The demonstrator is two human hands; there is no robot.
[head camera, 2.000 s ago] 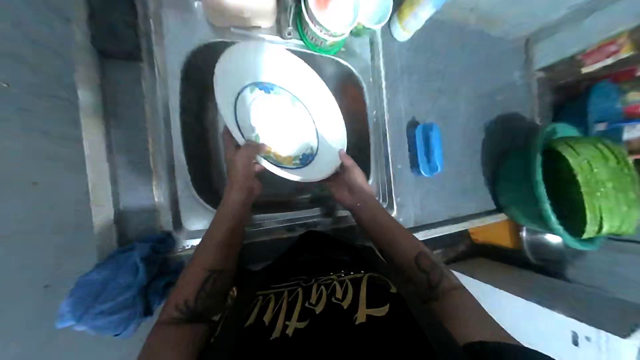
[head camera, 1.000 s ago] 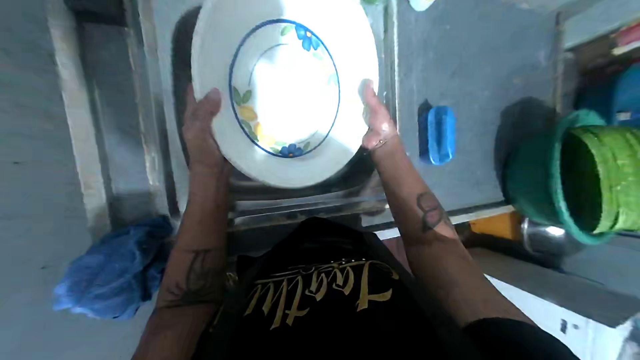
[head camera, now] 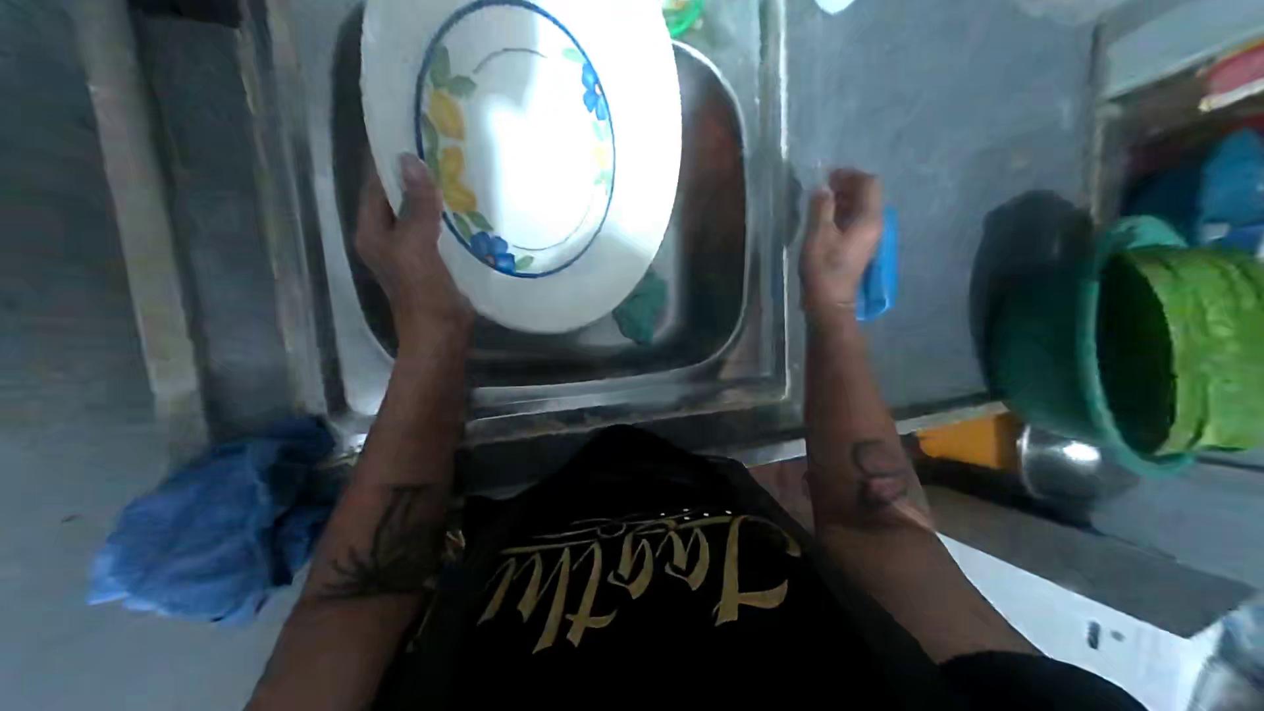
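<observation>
A large white plate [head camera: 632,227] with a blue ring and painted yellow and blue flowers is tilted over the stainless steel sink [head camera: 716,326]. My left hand [head camera: 410,232] grips its lower left rim, thumb on the face and the other fingers hidden behind it. Off the plate, my right hand [head camera: 842,237] is over the counter right of the sink, its fingers curled, beside and partly over a blue plastic tray-like object [head camera: 881,272]. Whether it touches that object or holds something small cannot be told. A dark green piece [head camera: 644,306], perhaps a scrubbing pad, lies in the basin.
On the right stands a green plastic tub [head camera: 1047,336] with a light green ribbed basket [head camera: 1220,346] in it. Below are an orange object [head camera: 973,441] and a metal pot [head camera: 1071,464]. A blue cloth [head camera: 217,523] lies at the lower left. Part of a green item [head camera: 681,15] shows at the top.
My right hand has let go of the plate's right rim and moved right, to the blue object. My left hand still holds the plate, which is now tilted differently.
</observation>
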